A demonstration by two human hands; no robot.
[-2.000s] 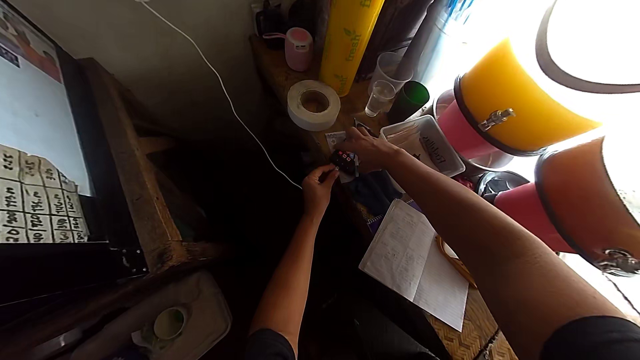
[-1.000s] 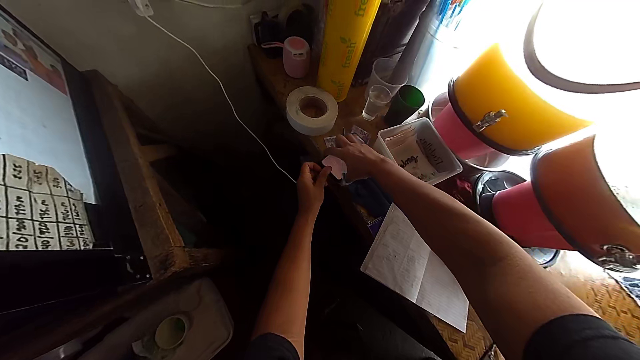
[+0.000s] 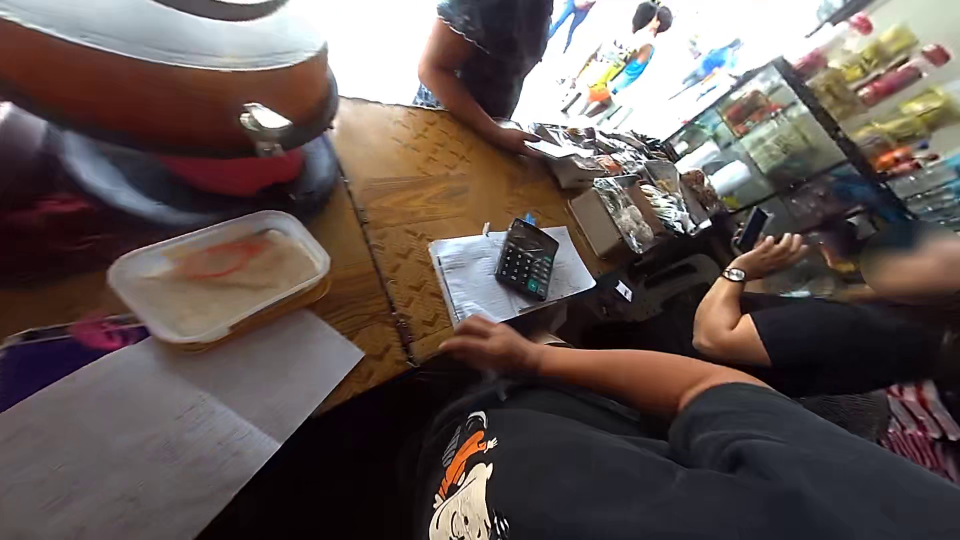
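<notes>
My right hand is over the near edge of the wooden counter, palm down with bent fingers, beside the bottom corner of an open notebook. Blur and its angle hide whether it holds anything. A black calculator lies tilted on the notebook's pages. To the left, a lidded plastic container with an orange-red thing inside rests partly over a large sheet of paper. My left hand is out of view.
A large drink dispenser with a metal tap stands upper left. Boxes of packets line the counter's far right. Across it, a person's hand touches papers. At right, another person's hand is raised near a dark object. A glass display case stands behind.
The view has swung far to the right along the counter. My left hand has gone out of view. My right hand has left the small item that both hands were at beside the tape roll.
</notes>
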